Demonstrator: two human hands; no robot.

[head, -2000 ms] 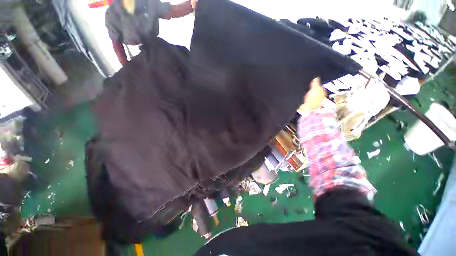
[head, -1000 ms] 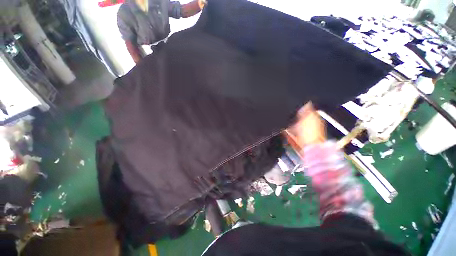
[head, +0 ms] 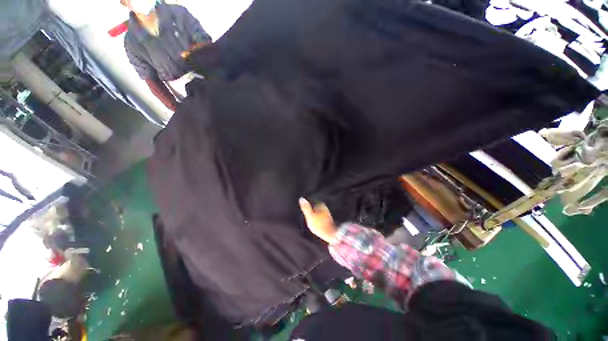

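A wide black cloth (head: 267, 153) fills the middle of the view, stretched at the upper right and hanging in folds towards the lower left. My right hand (head: 319, 220), in a plaid sleeve, is at its near side, where the edge from the right ends. Its fingers are mostly hidden in the cloth and appear closed on it. My left hand is not in view. A thin pale line runs along a lower edge of the cloth.
A person (head: 167, 46) stands beyond the cloth, one hand near it. Cream strips (head: 587, 163) hang at right, above long white slats (head: 560, 253). Cut pieces (head: 547, 26) lie upper right. Scraps litter the green floor (head: 127, 266).
My right hand has moved left and slightly down, and the cloth edge now runs to it with new folds. The other person stands more upright, an arm drawn in. The view has shifted.
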